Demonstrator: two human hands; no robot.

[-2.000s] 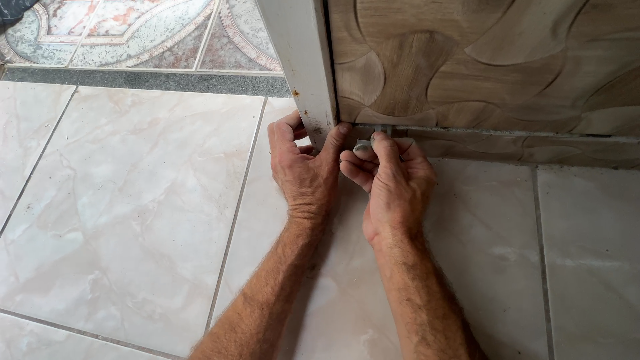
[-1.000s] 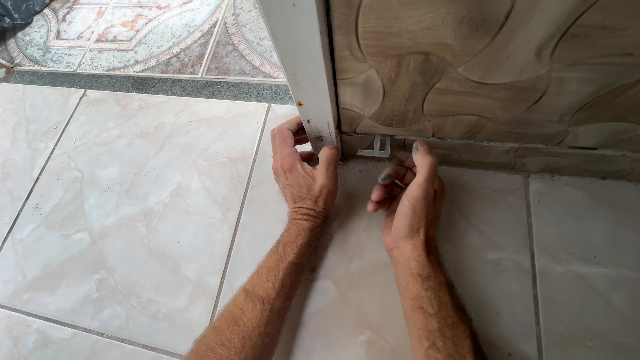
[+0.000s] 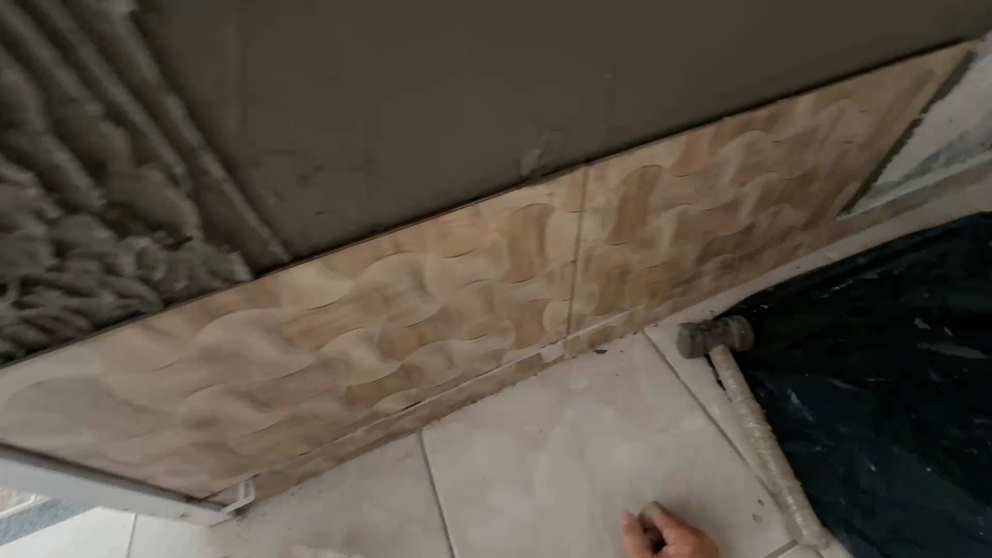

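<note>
My right hand (image 3: 668, 533) is at the bottom edge over the light floor tiles, its fingers curled; whether anything is between them cannot be told. My left hand is out of view. Wood-look wall tiles (image 3: 465, 271) with a wavy relief stand above a narrow bottom strip. A white plastic tile clip (image 3: 243, 496) sticks out at the lower left, beside the white door frame (image 3: 116, 484). Another small pale piece (image 3: 552, 353) sits in the low joint under the seam between two tiles. Grey mortar (image 3: 403, 101) covers the wall above, smooth in the middle, ridged and lumpy at the left.
A mallet (image 3: 717, 337) with a dark head and a wrapped handle lies at the right, partly on dark plastic sheeting (image 3: 891, 372). Marble-look floor tiles (image 3: 542, 442) run along the wall's foot.
The view has swung widely, now taking in more wall and the mallet. My left hand, earlier at the door frame's foot, has left view. My right hand is away from the clip.
</note>
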